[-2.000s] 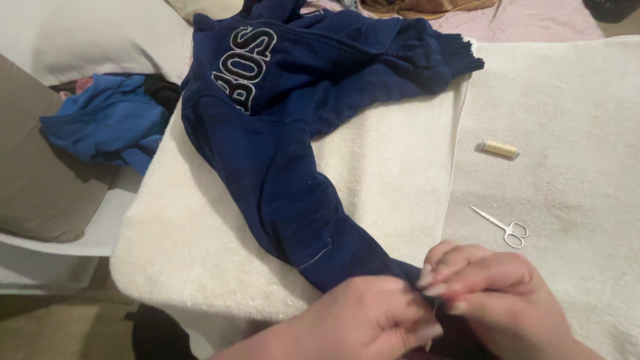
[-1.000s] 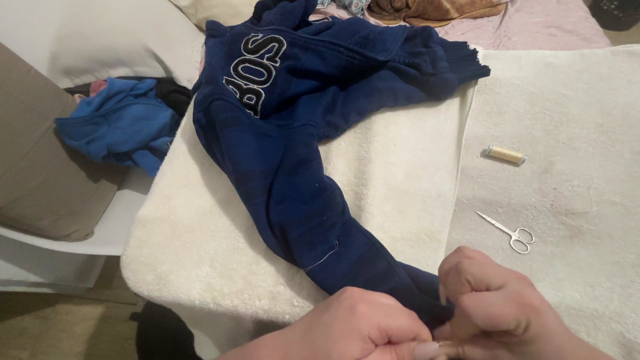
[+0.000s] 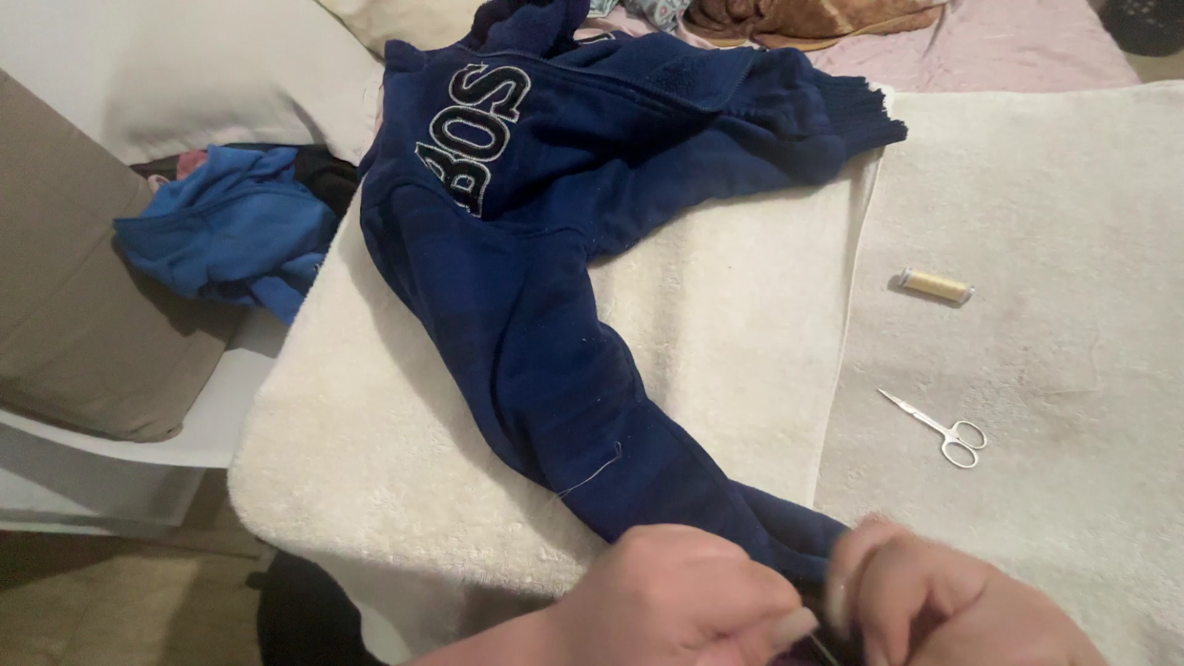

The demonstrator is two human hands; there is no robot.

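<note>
A dark blue zip-up jacket with large outlined letters lies across the table, one sleeve running down to my hands. My left hand is closed at the sleeve's lower end, thumb and finger pinched at what looks like a thin thread. My right hand, blurred, is bent beside it at the same end; what its fingertips hold is hidden. A loose pale thread lies on the sleeve. To the right rest a spool of pale yellow thread and small metal scissors.
A cream fleece cover lies over the table. At the left, a white chair holds a taupe cushion and a bright blue garment. Brown and pink cloths lie beyond the jacket. A dark object stands below the table's edge.
My hands, close together at the sleeve end two seconds ago, are now slightly apart, and the right one is blurred. The jacket, spool and scissors rest as before.
</note>
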